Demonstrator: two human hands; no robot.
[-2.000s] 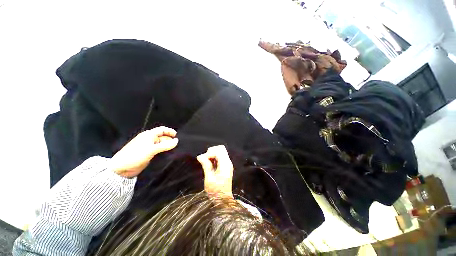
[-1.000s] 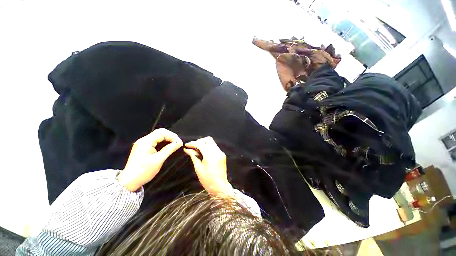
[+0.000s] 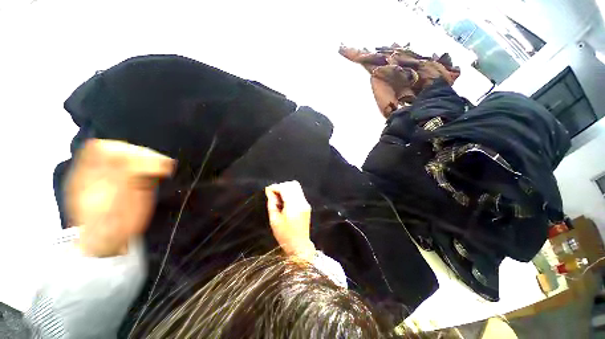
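Note:
The black garment (image 3: 179,99) is spread in front of me, with a fold or sleeve-like part running down to the right. My left hand (image 3: 114,195) is blurred over the garment's left side, its fingers pointing right; I cannot tell whether it holds anything. My right hand (image 3: 290,215) is over the middle of the garment, thumb and fingers curled together in a pinch. Anything between its fingertips is too small to see. A thin pale thread (image 3: 368,246) lies on the black cloth right of my right hand. My hair covers the bottom middle.
A heap of black garments (image 3: 524,136) with plaid edges lies on the white table (image 3: 318,46) at the right. A crumpled brown cloth (image 3: 398,76) is beyond it. Boxes (image 3: 576,248) stand at the lower right, past the table's edge.
Both hands' fingertips met over the garment a second ago; now they are apart. My left hand has moved far left, and my right hand has shifted slightly right. The garment lies nearly the same.

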